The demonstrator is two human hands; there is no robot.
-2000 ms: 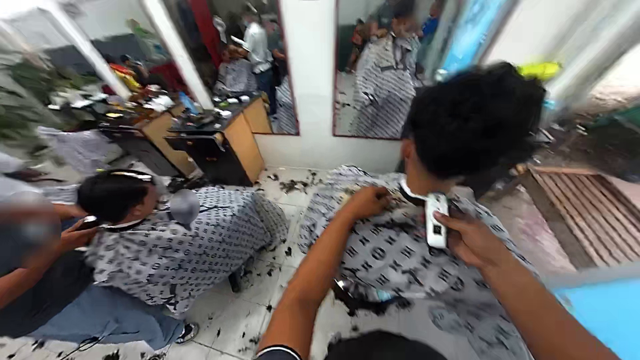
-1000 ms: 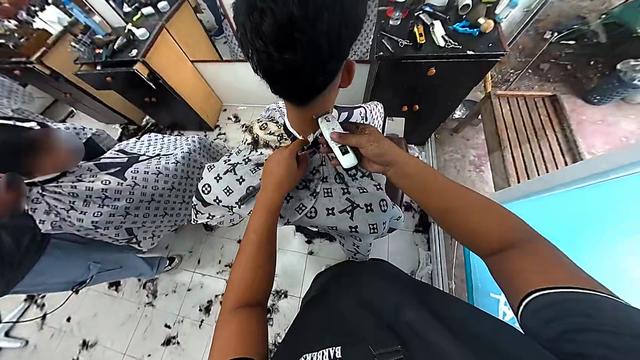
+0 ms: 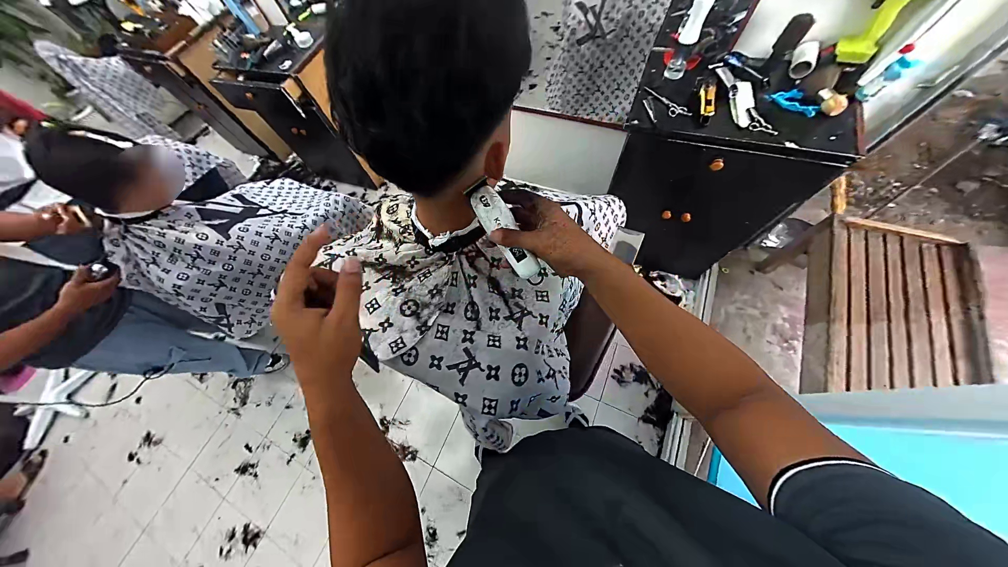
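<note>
A seated person with short black hair (image 3: 429,87) has their back to me and wears a patterned white-and-black barber cape (image 3: 472,339). My right hand (image 3: 547,228) holds a white hair clipper (image 3: 504,232), its blade end at the side of the nape, just below the ear. Raised beside the person's shoulder, my left hand (image 3: 319,303) holds nothing, its fingers apart. A white neck strip (image 3: 441,236) shows at the cape's collar, and cut hair lies on the cape.
A black cabinet (image 3: 709,185) at right bears scissors (image 3: 668,102), clippers (image 3: 739,102) and a blue clip. At left another caped person (image 3: 236,252) sits beside a co-worker holding a tool. A wooden slatted bench (image 3: 902,307) stands right. Hair litters the tiled floor (image 3: 189,472).
My left hand has come away from the collar area and now hangs in the air to the left, fingers spread. The clipper remains in my right hand near the neck. The view has shifted.
</note>
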